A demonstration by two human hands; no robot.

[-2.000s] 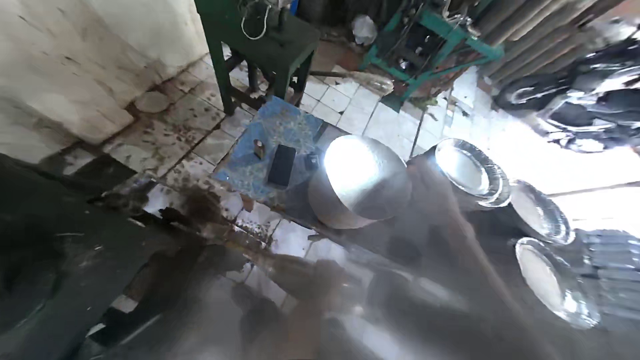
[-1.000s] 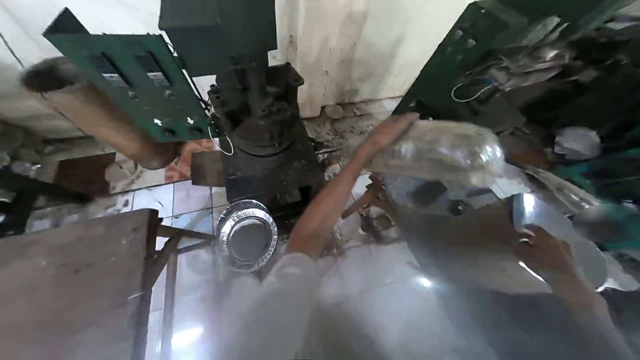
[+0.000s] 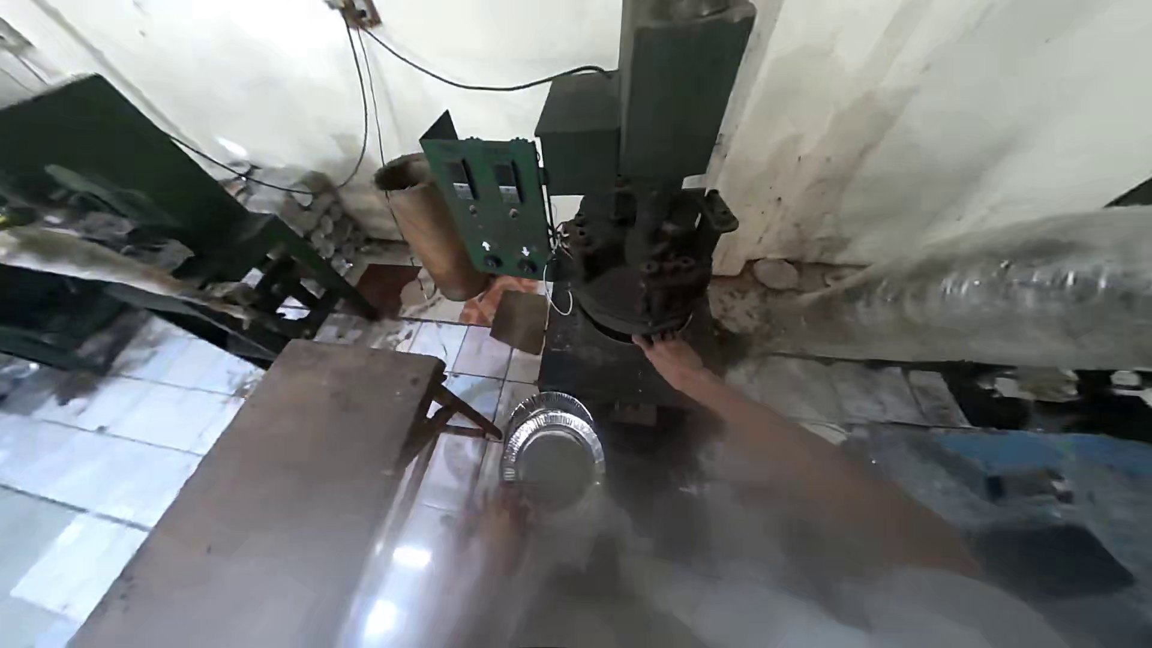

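Note:
My right hand (image 3: 670, 358) reaches in from the lower right, its fingertips at the lower front rim of the dark round die (image 3: 630, 301) on a green press (image 3: 684, 99). Whether it grips anything is hidden. A few nested round aluminium foil pans (image 3: 551, 450) lie in front of the press, left of my right forearm. Blurred and partly see-through, my left hand (image 3: 499, 531) is just below and left of the pans; its hold cannot be made out.
A brown-topped table (image 3: 297, 450) stands at the left. Beside the press are a green control box (image 3: 490, 207) and a brown cylinder (image 3: 432, 229). A long clear plastic-wrapped bundle (image 3: 972, 292) crosses the right side. Cables hang along the wall. A blurred shiny surface fills the foreground.
The view has swung toward the press. One second ago my left hand was on the clear plastic bundle; now it is off it, near the foil pans. My right hand is now at the die.

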